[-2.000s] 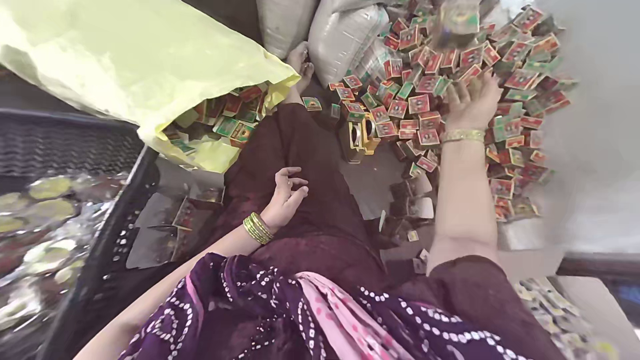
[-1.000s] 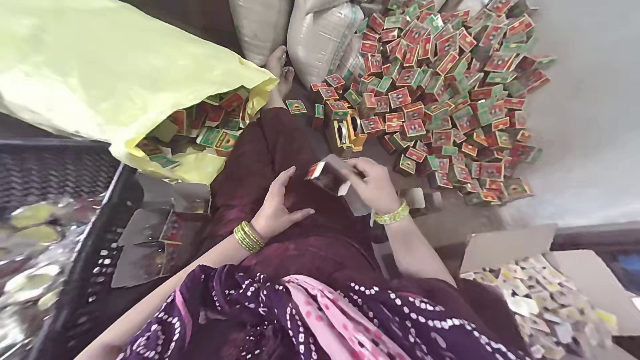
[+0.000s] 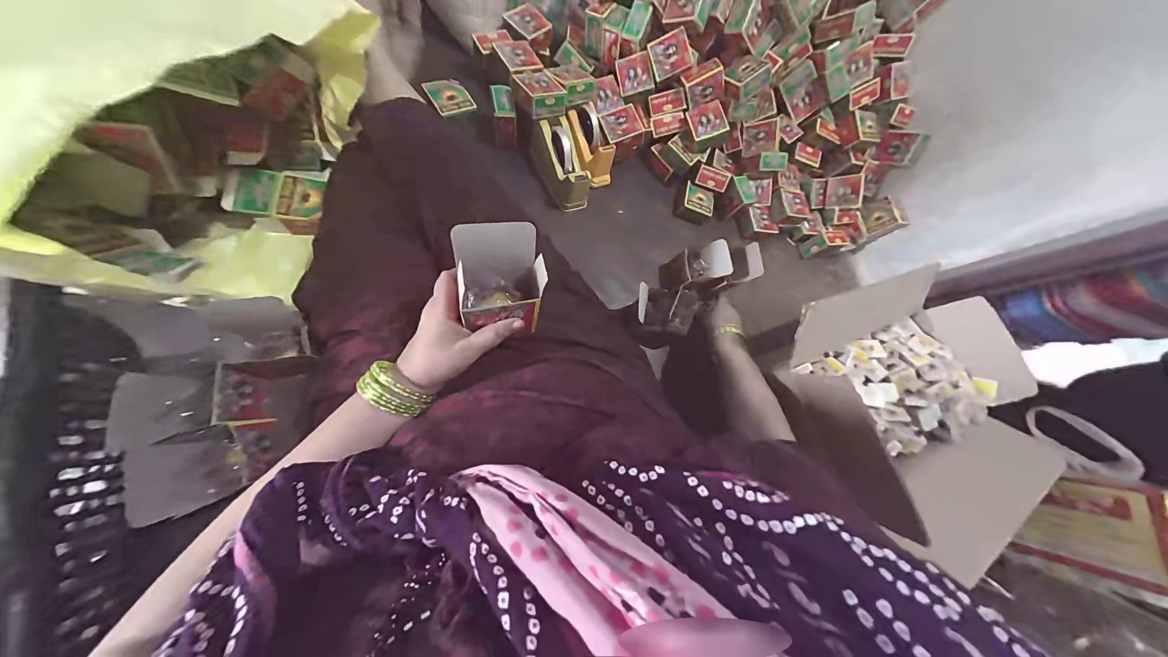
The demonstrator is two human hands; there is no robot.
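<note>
My left hand (image 3: 456, 333) grips an open small cardboard box (image 3: 500, 274) over my lap, its flaps raised and a clear-wrapped item inside. Beside my right thigh, my right hand (image 3: 721, 315) is at a group of open small boxes (image 3: 680, 306); its fingers are partly hidden, so whether it grips one cannot be told. Beyond my legs lies a large heap of closed red and green boxes (image 3: 757, 109), with two yellow tape dispensers (image 3: 570, 155) at its near edge.
A yellow sack (image 3: 164, 27) with more boxes lies at the upper left. Open boxes (image 3: 182, 411) stand beside a black plastic crate (image 3: 87, 511). To the right, a large open carton (image 3: 967, 474) holds many small pale pieces (image 3: 903, 374). A pale wall (image 3: 1031, 109) bounds the right side.
Two seconds ago my right hand was over the heap; a second ago it held a small box above my lap. Now it is down by the open boxes, and my left hand has a box.
</note>
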